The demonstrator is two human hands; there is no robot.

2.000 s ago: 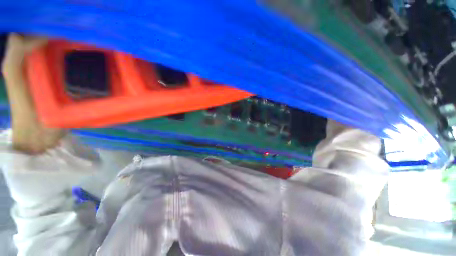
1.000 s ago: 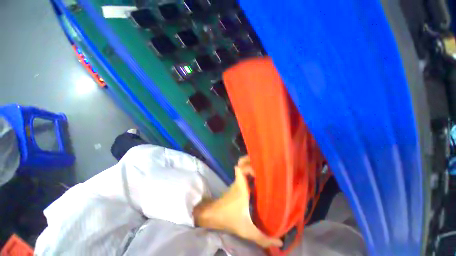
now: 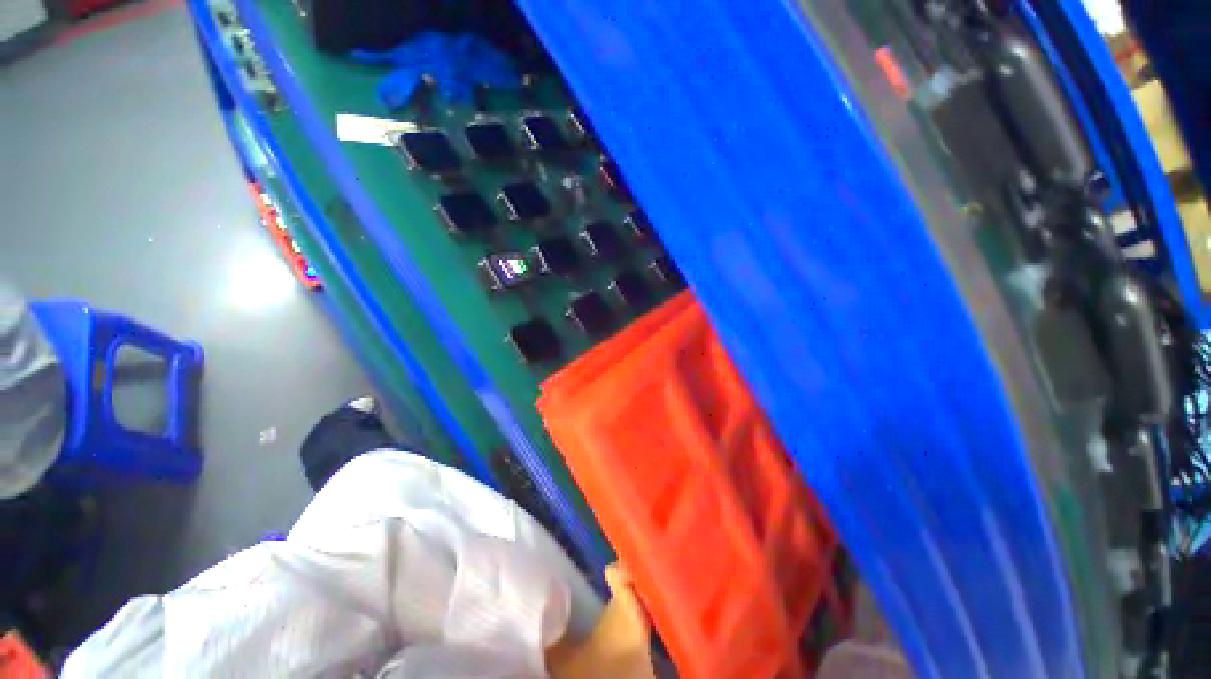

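An orange-red compartment tray (image 3: 677, 491) stands tilted over the green shelf mat, partly under the blue shelf beam. My left hand (image 3: 618, 634) is at its lower left edge, gripping it, cut off low in the picture. The tray's upper end is beside rows of small black smartwatches (image 3: 465, 211) on the mat. One watch (image 3: 507, 269) has a lit screen with green and white marks. I cannot tell whether the tray's pockets hold anything. My right hand is not visible; a pale sleeve (image 3: 863, 661) shows at the bottom edge, right of the tray.
The wide blue shelf beam (image 3: 797, 305) crosses the view. Black devices and cables (image 3: 1062, 226) lie on the level at right. A white label (image 3: 376, 129), a blue crumpled thing (image 3: 445, 69) and a black box (image 3: 399, 20) are on the mat. A blue stool (image 3: 126, 385) stands at left.
The tray has moved lower relative to the watches and turned, showing more of its pocketed face. More watches and the blue crumpled thing have come into view. My left hand is lower and less visible.
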